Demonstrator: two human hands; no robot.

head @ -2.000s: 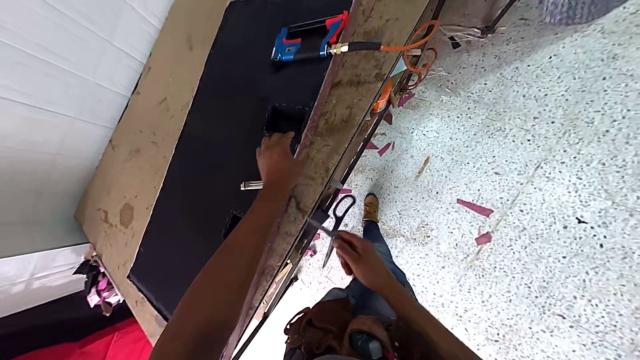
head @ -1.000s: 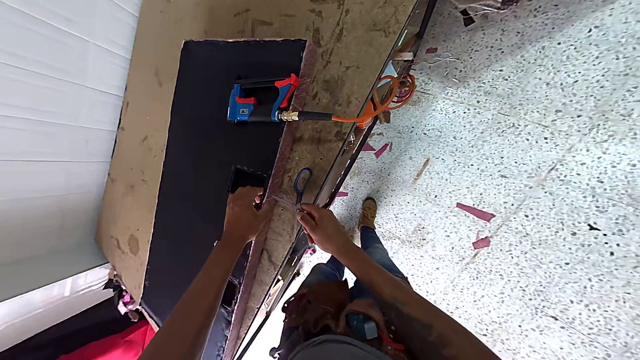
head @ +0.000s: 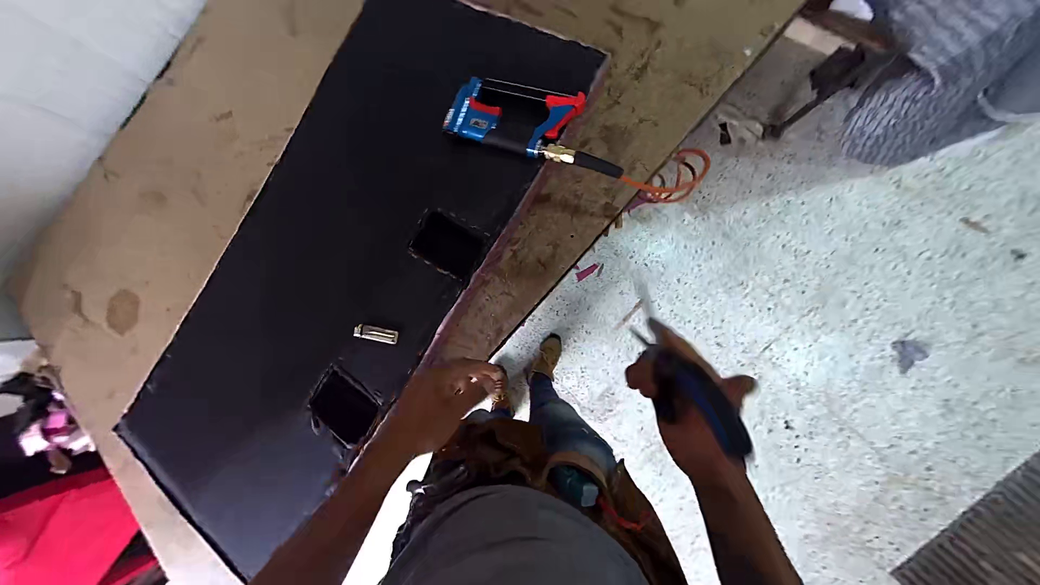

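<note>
My right hand [head: 691, 406] is off to the right over the floor, closed on scissors [head: 703, 394] with dark handles; their blades are blurred. Near the bench edge my left hand [head: 451, 398] is beside the black fabric-covered panel [head: 284, 244], its fingers curled, with nothing visible in them. Two rectangular openings [head: 449, 245] are cut in the panel. Between them lies a small metal piece [head: 376, 334], perhaps a strip of staples. A blue and red pneumatic stapler [head: 516, 118] rests on the panel's far end.
The panel lies on a stained wooden workbench [head: 642, 49]. An orange air hose [head: 678, 183] runs from the stapler over the bench edge. Red scraps [head: 587, 272] are on the speckled floor. Grey fabric [head: 918, 89] is at upper right, and red cloth [head: 65, 528] at lower left.
My right hand has moved away from the bench to the right with the scissors. My left hand has left the opening and come back toward my body. The view has shifted.
</note>
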